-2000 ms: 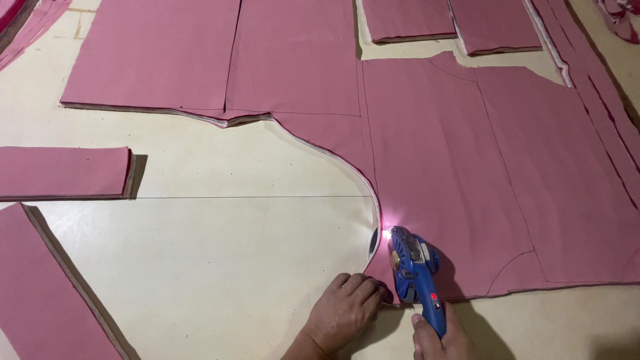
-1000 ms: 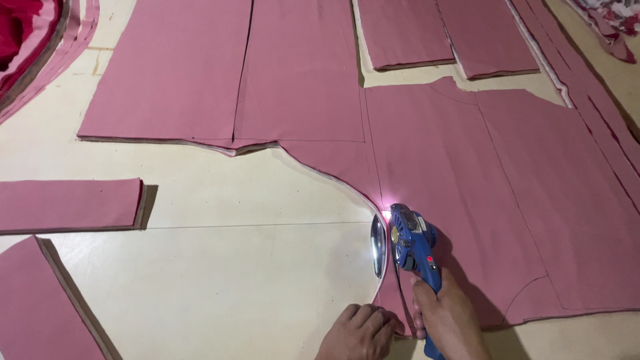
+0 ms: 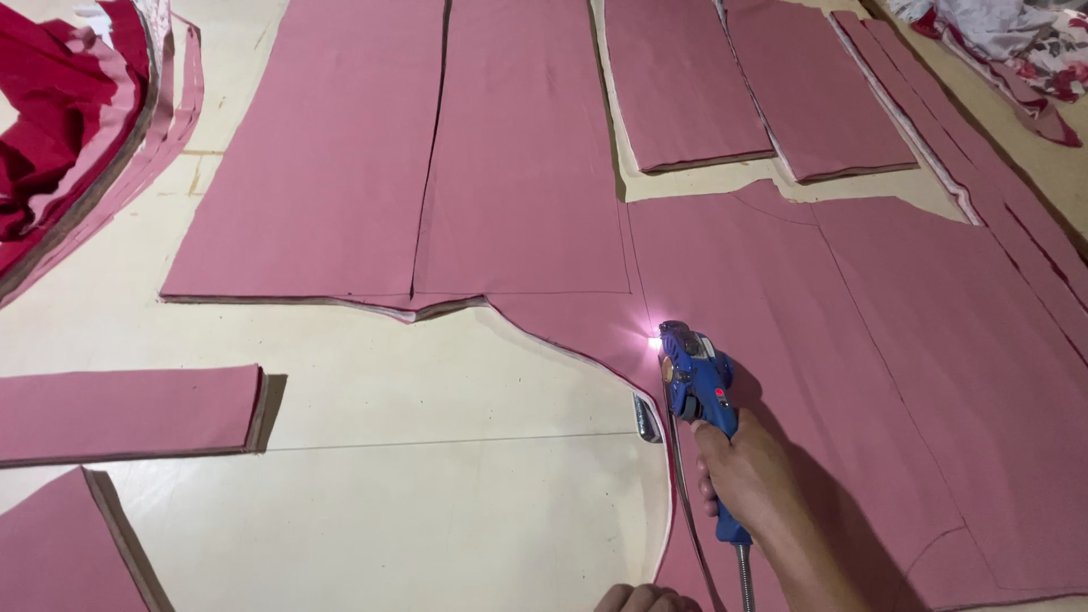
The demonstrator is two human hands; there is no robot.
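My right hand (image 3: 738, 469) grips the handle of a blue electric rotary cloth cutter (image 3: 699, 374) with a bright light at its front. The cutter stands within a layered stack of pink fabric (image 3: 790, 340) marked with thin drawn lines. Its metal base plate (image 3: 648, 418) shows at the curved fabric edge, and a cut slit runs back from it toward me. A metal-sheathed cord (image 3: 745, 578) leaves the handle's lower end. At the bottom edge of the view, the knuckles of my left hand (image 3: 644, 600) lie by the curved edge and slit; its fingertips are hidden.
A pink strip stack (image 3: 127, 412) and an angled pink stack (image 3: 51, 544) lie on the pale table (image 3: 382, 501) at left. Red fabric (image 3: 59, 110) is heaped at upper left. Cut pink panels (image 3: 688, 93) and patterned cloth (image 3: 1020, 51) lie toward the upper right.
The cutter and my right hand have moved forward along the fabric, away from my left hand. The slit behind the cutter has grown longer. The view has shifted.
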